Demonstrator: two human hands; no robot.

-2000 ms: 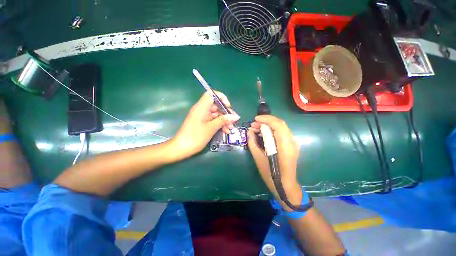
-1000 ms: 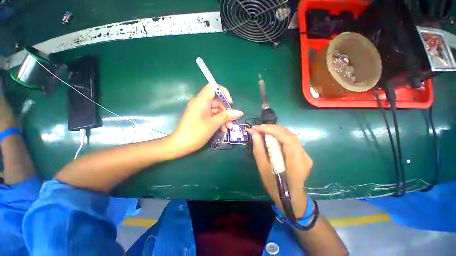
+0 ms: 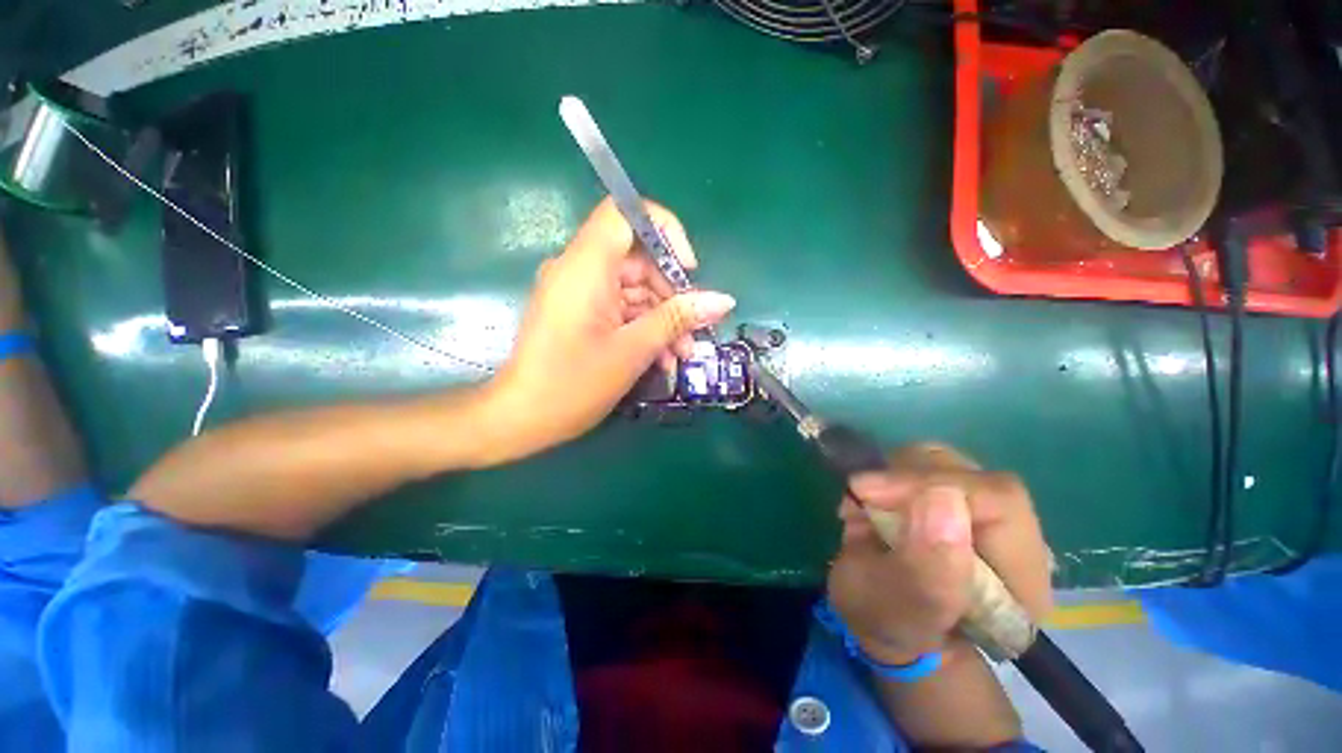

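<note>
A small watch-like unit (image 3: 712, 374) with a violet-white inside lies in a dark holding fixture (image 3: 658, 391) on the green mat. My left hand (image 3: 611, 331) is at its upper left, shut on silver-grey tweezers (image 3: 618, 180) whose blunt end points up and left. The tweezer tips are hidden by my fingers. My right hand (image 3: 942, 552) is at the lower right, shut on a soldering iron (image 3: 846, 446). The iron's metal tip points up and left and reaches the unit's right edge; I cannot tell if it touches.
A solder spool (image 3: 62, 155) and a black slab (image 3: 206, 221) with a white cable lie left. Solder wire (image 3: 280, 302) runs toward my left forearm. A red tray (image 3: 970, 177) with a tan cup (image 3: 1133, 140) stands right, black cables below it. A fan grille (image 3: 810, 12) is cut off at the top.
My right hand has moved down and right, and the iron has turned from pointing away to pointing at the unit. My left hand still holds the tweezers. The view has shifted.
</note>
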